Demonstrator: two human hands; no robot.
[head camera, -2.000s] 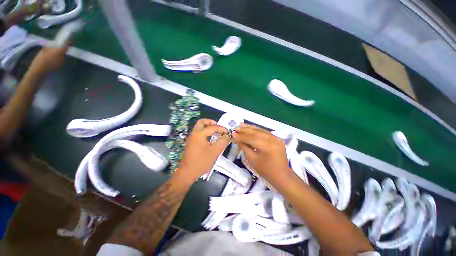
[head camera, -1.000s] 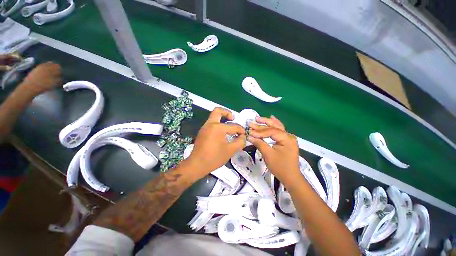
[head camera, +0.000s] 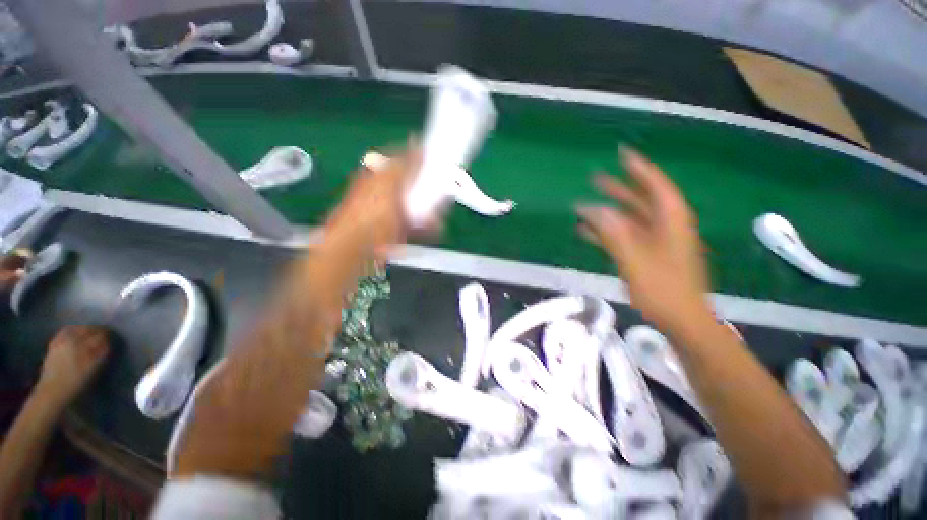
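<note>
A white curved housing, blurred, is held up by its narrower lower part in my left hand, over the green belt. My right hand is open with fingers apart over the belt's near side and holds nothing. Both hands are blurred by motion. A loose heap of small green circuit boards lies on the dark bench below my left hand. A pile of white housings lies on the bench between my forearms.
Housings lie on the green belt, one at the right. A grey post slants at left. More housings stand at far right. A large C-shaped housing lies left. Another person's hand is at far left.
My hands have come apart and moved up over the belt. My left hand now lifts a housing; my right hand has opened. The view has shifted.
</note>
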